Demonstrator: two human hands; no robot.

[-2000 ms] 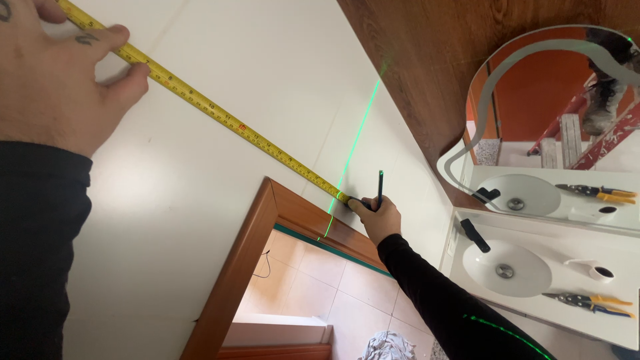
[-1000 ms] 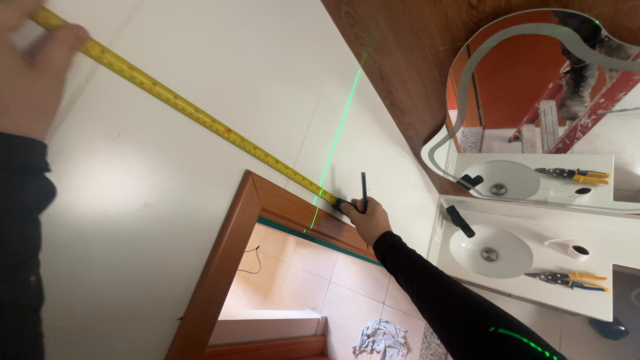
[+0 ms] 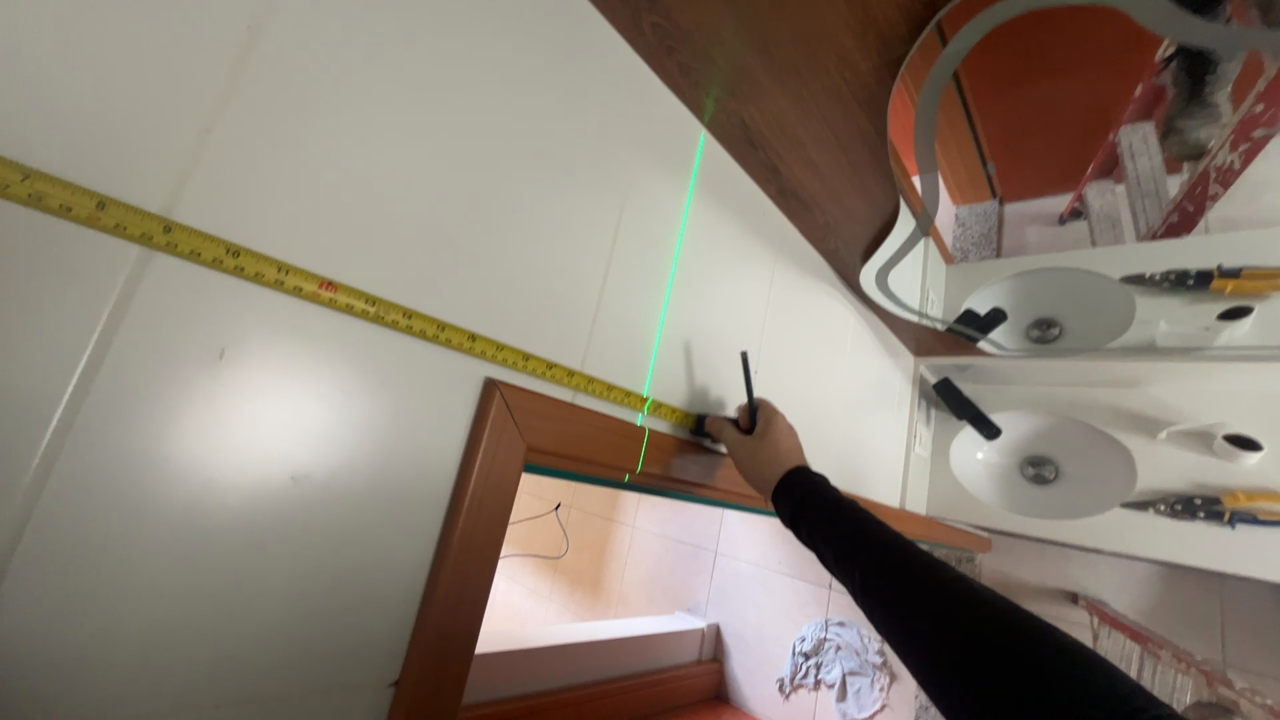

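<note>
A yellow tape measure blade (image 3: 400,320) stretches across the white tiled wall (image 3: 330,480), from the left edge to just above the wooden door frame (image 3: 600,440). At its right end my right hand (image 3: 765,440) grips the dark tape measure case (image 3: 700,425), with a dark pencil or marker (image 3: 748,385) sticking up between the fingers. A green laser line (image 3: 675,265) runs down the wall and crosses the blade a little left of my right hand. My left hand is outside the view; the blade's left end is cut off by the frame.
At right, a white washbasin (image 3: 1040,465) has a black faucet (image 3: 966,408) and yellow-handled snips (image 3: 1210,508) beside it. A wavy-edged mirror (image 3: 1060,130) reflects a red, paint-spattered ladder. A crumpled cloth (image 3: 838,668) lies on the tiled floor. Dark wood paneling (image 3: 790,140) borders the wall.
My left hand, on the blade's left part in the earlier frames, has gone out of view to the left. My right hand stays at the blade's right end, above the door frame.
</note>
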